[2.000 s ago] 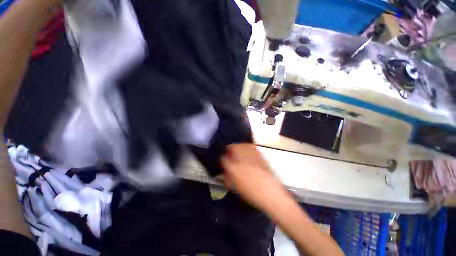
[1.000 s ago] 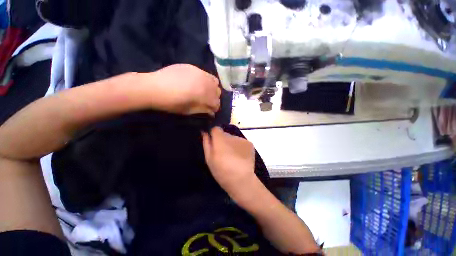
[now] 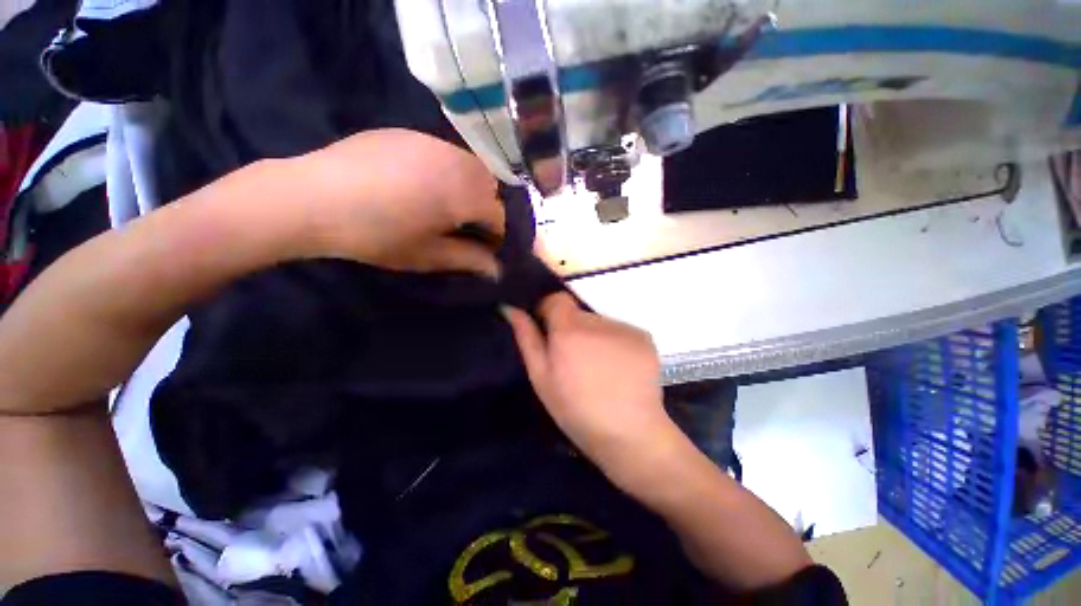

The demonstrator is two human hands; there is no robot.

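Black fabric (image 3: 320,343) lies over the table's left part and hangs towards the wearer's lap. My left hand (image 3: 415,201) pinches its edge at the centre, just left of the presser foot (image 3: 611,189). My right hand (image 3: 587,355) pinches the same fabric slightly below and to the right, close to my left fingertips. A short stretch of the edge runs between the two hands. The sewing machine head (image 3: 735,71) is above right, with its light on the needle area. Whether the fabric reaches under the needle cannot be told.
A black pad (image 3: 759,160) with a thin pale stick lies on the machine bed. A blue plastic basket (image 3: 948,438) stands below the table at right, beside a white sheet (image 3: 806,450). White and black pieces (image 3: 273,545) are heaped at lower left. Red fabric (image 3: 17,189) is at far left.
The black and white fabric, swept across the table earlier, is gathered in front of the machine. Both hands came together on its black edge. The view moved closer to the needle area.
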